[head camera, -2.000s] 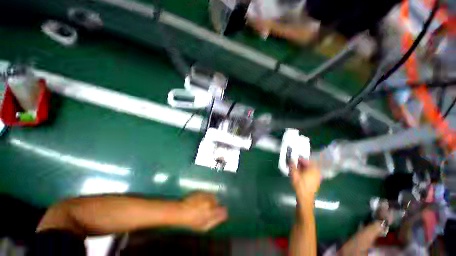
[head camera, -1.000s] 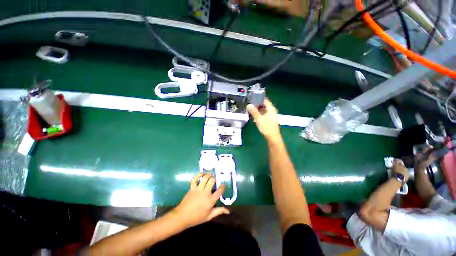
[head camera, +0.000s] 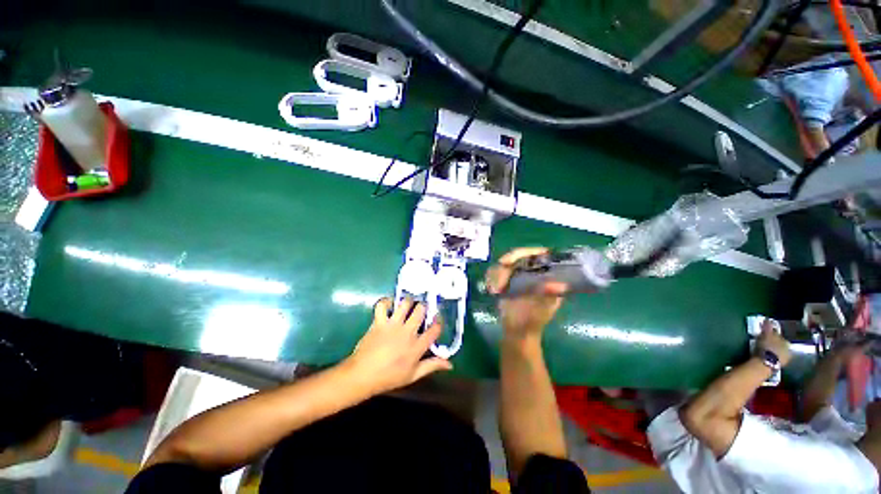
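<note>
Two white plastic housings (head camera: 450, 283) lie side by side on the green surface, their solid ends against the front of the screw feeder. My left hand (head camera: 397, 340) lies on their loop ends, fingers over the left one. My right hand (head camera: 528, 297) holds the grey electric screwdriver (head camera: 570, 274) roughly level, to the right of the housings. Its tip is too blurred to make out. The screw feeder (head camera: 478, 159) stands behind the housings, with a small red switch. Its front plate (head camera: 462, 237) faces me.
Three white housings (head camera: 359, 85) lie behind and left of the feeder. A red bin (head camera: 119, 154) with a bottle stands at left. A clear bag (head camera: 691, 234) hangs by the grey post (head camera: 826, 189) at right. Cables cross above. Another person's arm (head camera: 724, 395) is at right.
The right hand, at the feeder's right side a second ago, is now nearer me with the screwdriver held level. The left hand stays on the housings, which now touch the feeder's front. The view has shifted.
</note>
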